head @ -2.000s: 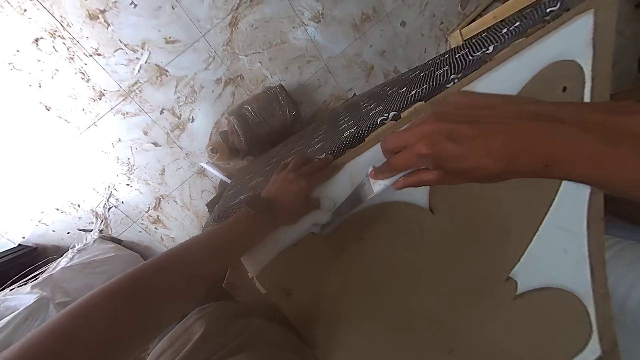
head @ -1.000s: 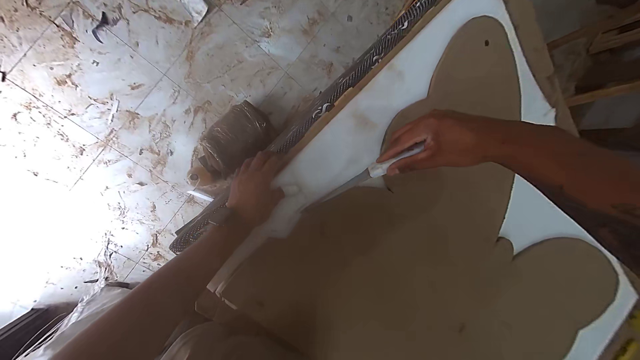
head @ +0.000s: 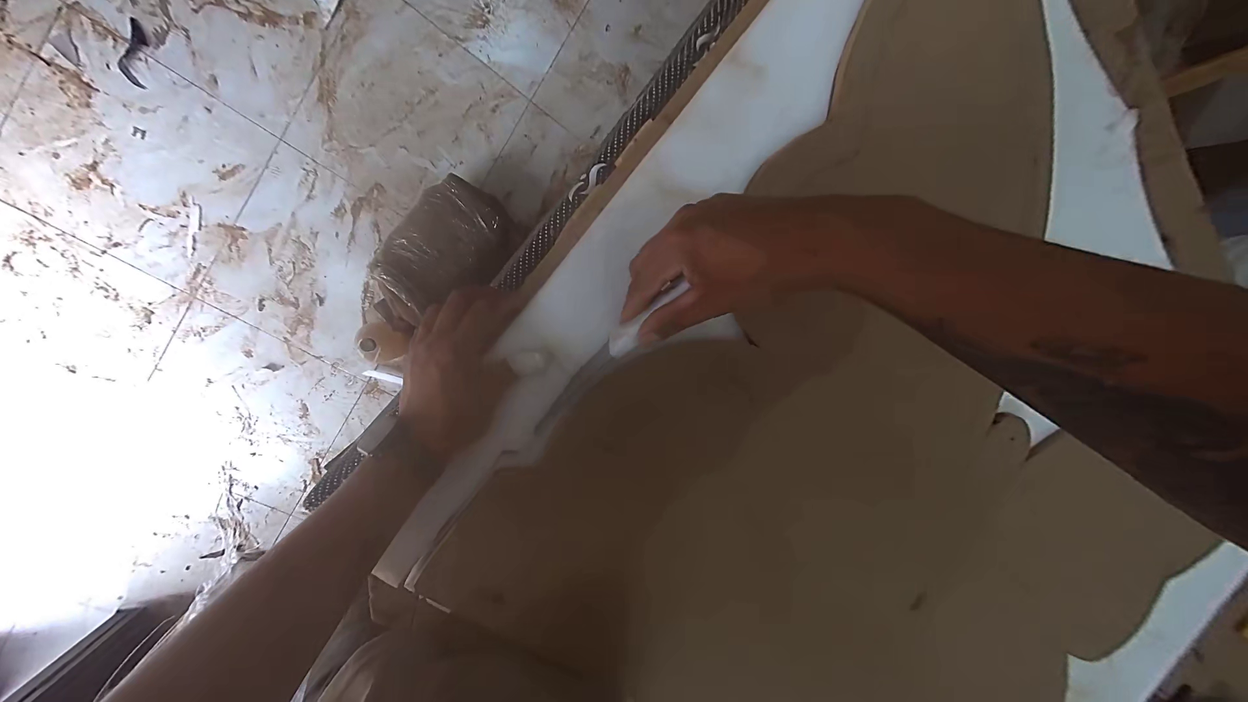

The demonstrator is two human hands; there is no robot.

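A brown sheet template [head: 780, 458] with a curved outline lies on white foam-like sheet material [head: 702, 117]. My right hand [head: 707, 258] grips a knife by its pale handle, and the thin blade [head: 580, 385] points down-left along the template's curved edge, over the white material. My left hand [head: 453, 375] rests at the left edge of the white material, fingers bent over its border beside the patterned fabric; what lies under the palm is hidden. No tool shows in it.
Dark patterned fabric [head: 639, 112] runs along the board's left side. On the stained tile floor [head: 263, 136] lies a roll wrapped in clear plastic [head: 444, 234], with a tape-like roll [head: 382, 343] beside it. Plastic sheeting [head: 210, 585] is at lower left; wooden pieces stand at upper right.
The right hand keeps hold of the knife along the template's edge, and the left hand remains at the board's border. The view has shifted and come closer.
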